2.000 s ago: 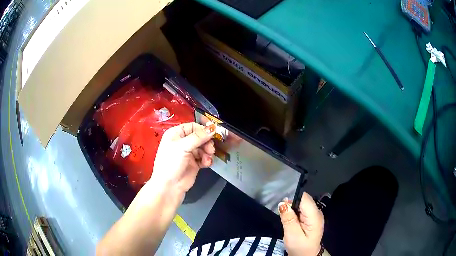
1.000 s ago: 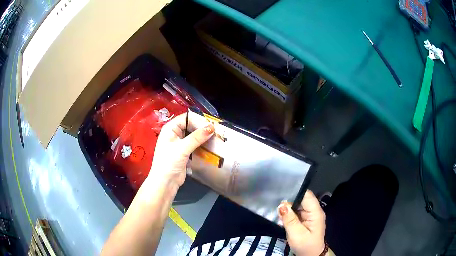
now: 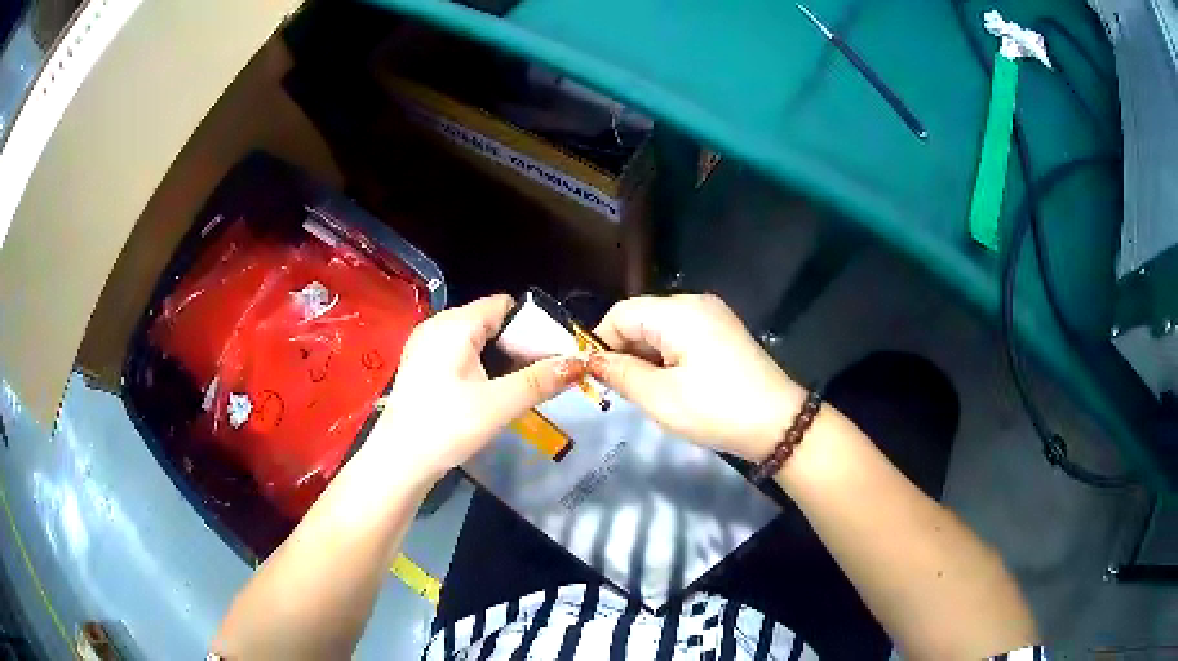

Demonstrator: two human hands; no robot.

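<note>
An LCD module [image 3: 620,484] lies tilted over my lap, its silver-grey back facing up. An orange-gold flex cable [image 3: 543,434] lies on its back, and a smaller orange strip shows at the upper edge under my fingertips. My left hand [image 3: 455,377] grips the module's upper left corner, its thumb on the back. My right hand [image 3: 691,368] pinches at the same edge, its thumb and finger at the small orange strip, touching my left thumb. What the right fingertips pinch is partly hidden.
A black bin [image 3: 413,265] with a red liner and white scraps stands left, beside a cardboard carton [image 3: 168,142]. The green bench [image 3: 723,78] holds a thin dark pen-like tool [image 3: 868,80] and a green strip [image 3: 995,152] with a white wad. Black cables hang at the right.
My right hand has left the module's lower right corner and moved up to the upper edge beside my left hand. The module is lower and turned. The view has shifted right.
</note>
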